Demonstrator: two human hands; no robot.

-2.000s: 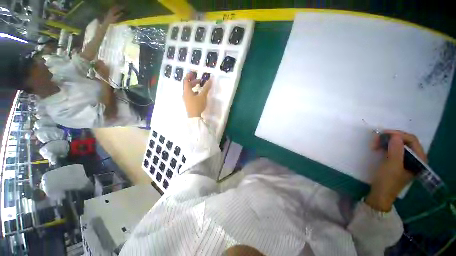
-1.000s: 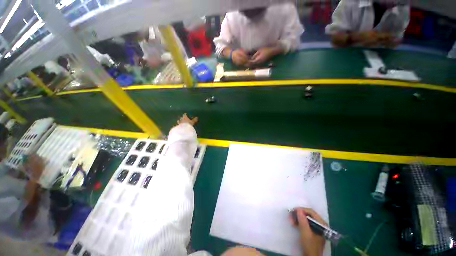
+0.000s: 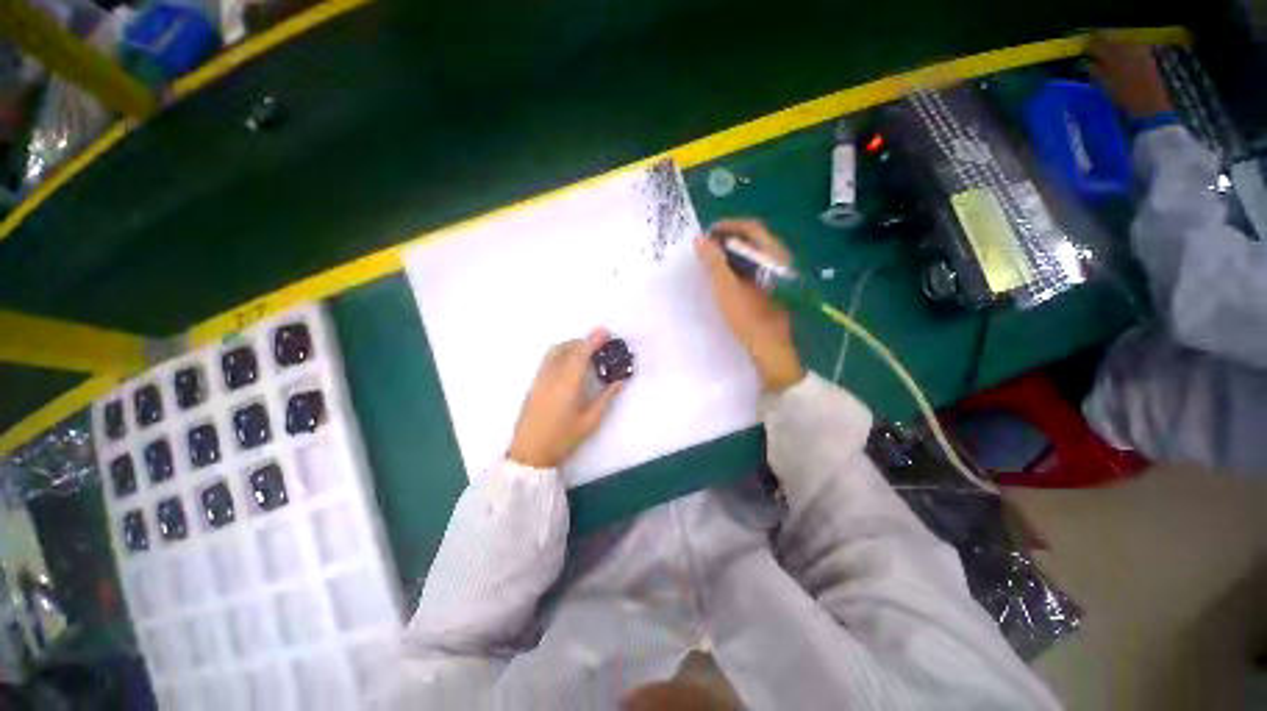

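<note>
My left hand [image 3: 561, 403] holds a glossy black housing [image 3: 611, 361] by its edge, over the middle of the white work sheet [image 3: 521, 299]. My right hand [image 3: 752, 299] holds the dispensing syringe [image 3: 757, 264] like a pen at the sheet's right edge, its front end pointing up and left, apart from the housing. The needle tip is too small to make out. A yellowish-green air hose [image 3: 903, 375] runs from the syringe's rear. The white parts tray [image 3: 364, 535] at the left holds black housings in its upper rows.
A black controller [image 3: 938, 181] with a red light and a small pale cylinder [image 3: 842, 181] are at the upper right. A dark conveyor belt with a yellow edge [image 3: 556, 192] runs behind the sheet. Another person's sleeve [image 3: 1202, 236] and a blue bin [image 3: 1081, 136] are at the right.
My left hand has come back from over the conveyor to the sheet, where it now shows a black housing. My right hand has moved to the sheet's right edge with the syringe. The view has turned.
</note>
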